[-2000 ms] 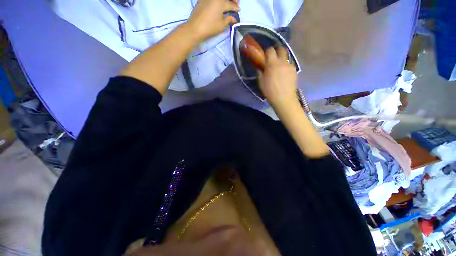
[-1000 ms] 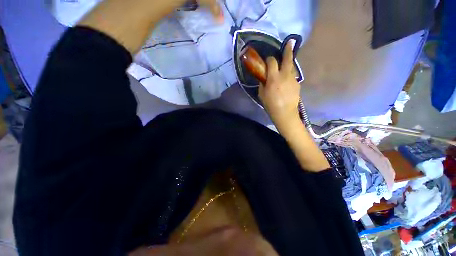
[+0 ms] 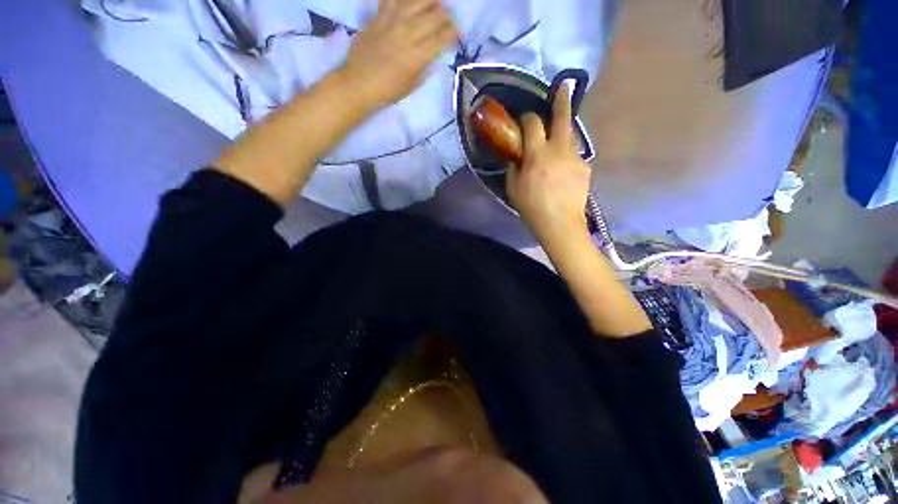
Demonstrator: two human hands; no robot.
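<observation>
The garment (image 3: 286, 79) lies on the purple table cover with its pale side up, crossed by narrow dark strips. The steam iron (image 3: 482, 162), dark with a bright rim and a brown handle, sits at the garment's right part, tip pointing up and left. My right hand (image 3: 551, 177) is closed around the iron's handle, one finger stretched forward. My left hand (image 3: 406, 44) is over the garment, up and left of the iron; its fingers are slightly blurred and whether they hold cloth cannot be told.
The table cover (image 3: 679, 148) has a brownish stain right of the iron. A dark rest pad (image 3: 778, 39) lies at the table's upper right. A pale hose (image 3: 679, 256) runs right from the iron. Cloth heaps (image 3: 719, 345) lie at the lower right; dark cloth (image 3: 59, 251) lies left.
My left hand swung out to the left and has come back near the iron. The garment's folds and dark strips have shifted. My right hand and the iron have hardly moved.
</observation>
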